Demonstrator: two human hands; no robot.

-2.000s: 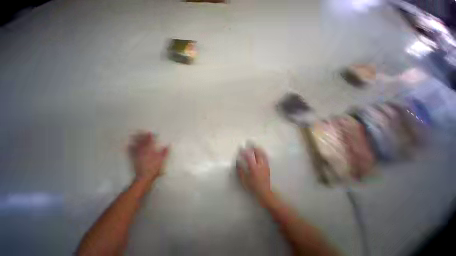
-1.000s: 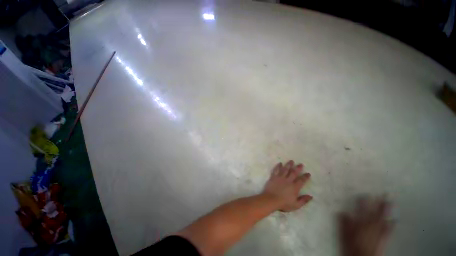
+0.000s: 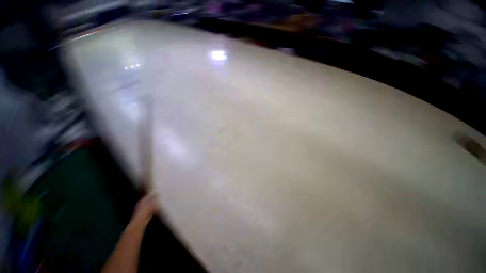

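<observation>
A long thin flat bar (image 3: 145, 141), blurred, lies over the left edge of the cream-white table (image 3: 277, 154), its far end over the table top. My left hand (image 3: 146, 202) is at the near end of the bar, at the table's left edge, and looks closed on it. The fingers are blurred. My right hand is out of the picture.
A small brown block (image 3: 472, 147) sits on the table at the far right. Green floor (image 3: 80, 213) shows at the left, with blurred yellow and blue things (image 3: 24, 213) at the picture's rim. Dark, cluttered heaps lie beyond the table's far edge.
My left hand has moved from the table top to the bar at the left edge. My right hand has left the picture. The view has turned left, and the bar now appears closer and more upright.
</observation>
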